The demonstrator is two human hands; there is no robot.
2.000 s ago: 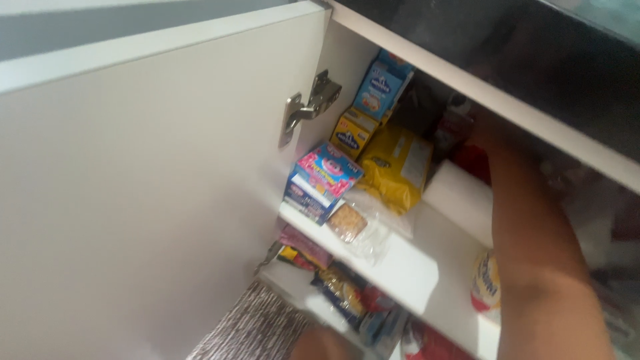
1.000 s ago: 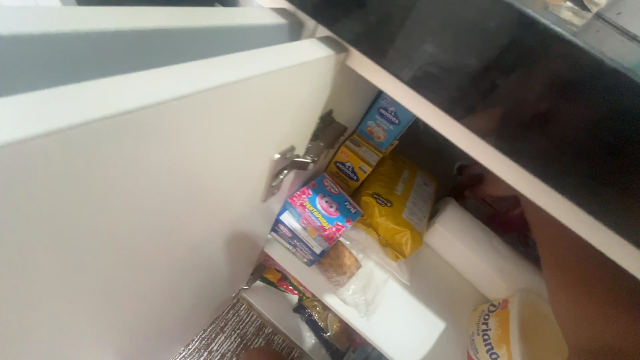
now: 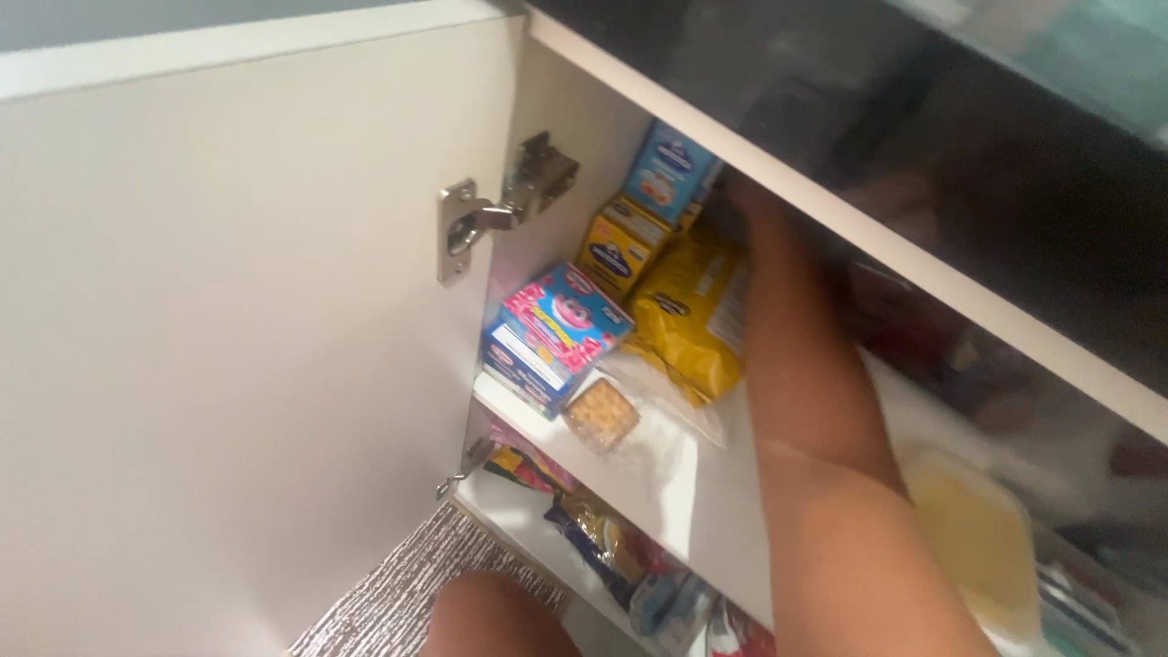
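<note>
My right forearm reaches deep into a white cupboard over its upper shelf. My right hand is at the back, largely hidden by shadow and the counter edge; what its fingers do does not show. Nearest it are a light blue box and a yellow plastic packet. A yellow box and a pink and blue box on a dark blue one line the left side. Wrapped crackers lie in front. A tub with a pale yellow lid is right of the forearm. My left hand is out of view.
The open white door fills the left, on a metal hinge. A dark countertop edge overhangs the shelf. Several packets lie on the lower shelf. A bare knee is at the bottom, over a striped mat.
My right arm has moved left across the shelf, from the right side to beside the yellow packet and the light blue box. The view has shifted somewhat.
</note>
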